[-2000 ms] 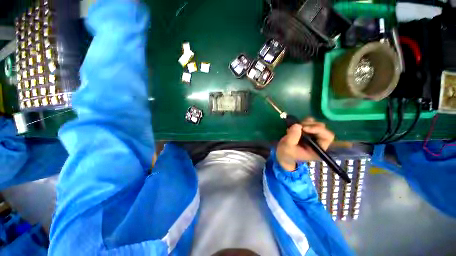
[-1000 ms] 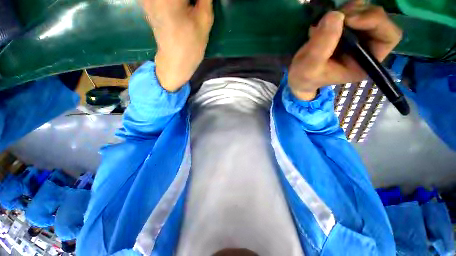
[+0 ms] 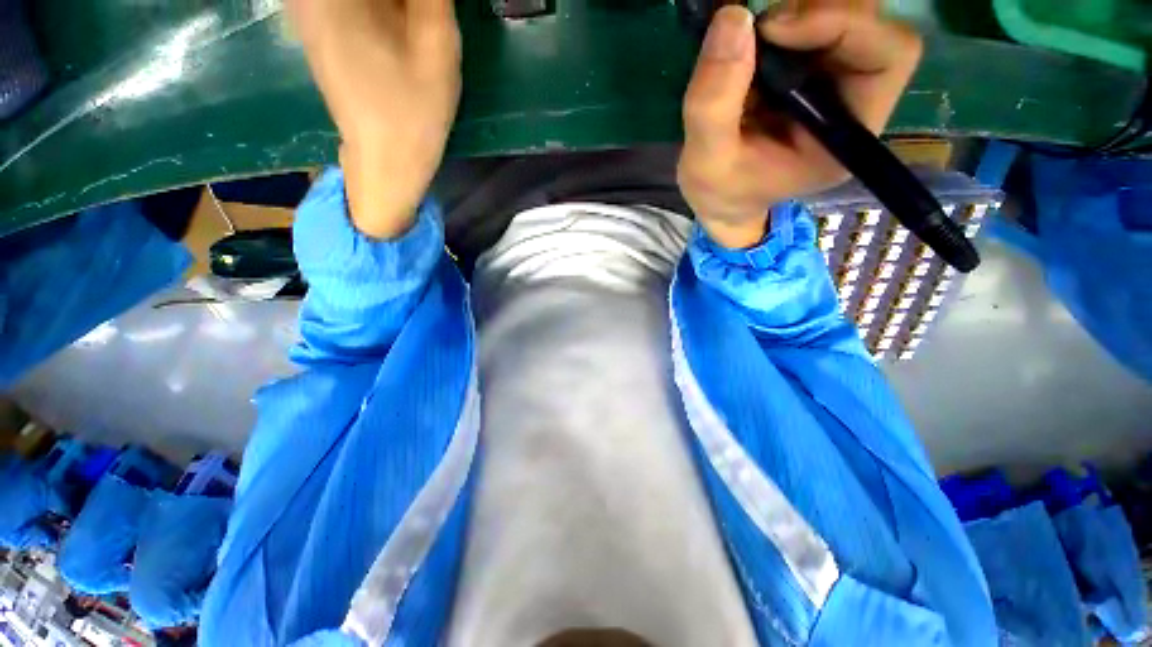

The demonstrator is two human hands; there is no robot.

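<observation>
My right hand (image 3: 790,114) is at the top right of centre, closed around the black pen-shaped handle of the soldering iron (image 3: 872,158). The handle's rear end points down and right; the iron's tip is not visible. My left hand (image 3: 389,101) is at the top left of centre over the green bench mat (image 3: 569,95). Its fingers are blurred and cut off by the top edge, so what they hold cannot be told. A small dark piece (image 3: 524,8), perhaps the fixture's edge, shows at the top edge between my hands.
A tray with rows of small pale parts (image 3: 891,272) lies below the bench edge, beside my right cuff. A bright green tray (image 3: 1074,32) is cut off at the top right. A cardboard box (image 3: 221,221) with a dark object (image 3: 257,253) is below the bench at left. Blue smocks show at both sides.
The view has tilted down from the bench towards my lap since the first frame. My left arm has drawn back from the upper left. Since the second frame, both hands appear slightly further left.
</observation>
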